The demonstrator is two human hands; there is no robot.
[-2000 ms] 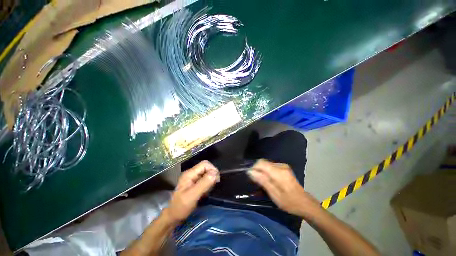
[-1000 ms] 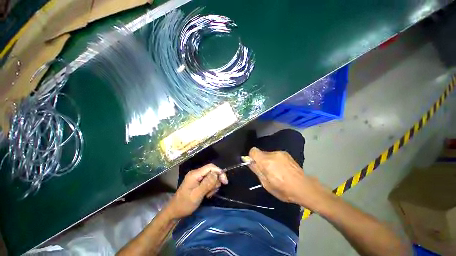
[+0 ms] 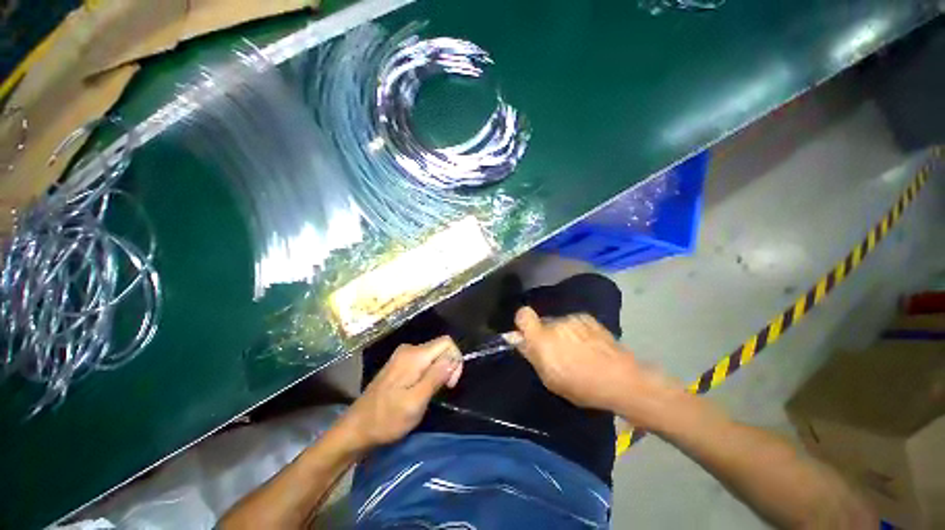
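Note:
My left hand (image 3: 409,385) and my right hand (image 3: 572,357) are over the dark-clothed lap, a short gap apart. Both are shut on a thin shiny strand (image 3: 485,352) that spans the gap between the fingertips. A thin strand end (image 3: 495,418) hangs out below my left hand over the lap. The parts of the strand inside the fingers are hidden. A yellow-cream block (image 3: 414,274) lies at the bench edge in front of my hands, with fine clear bits around it.
The green bench (image 3: 596,104) bears a C-shaped silver bundle (image 3: 399,114), clear tubes (image 3: 285,186), and looped strands (image 3: 73,300) at left. Cardboard (image 3: 62,114) lies upper left. A blue bin (image 3: 663,223) stands beyond the bench edge. A small bundle shows at the top right.
Both hands came closer to level and stay on the strand. Since a second ago the short piece below my right hand is no longer visible. The view has shifted slightly.

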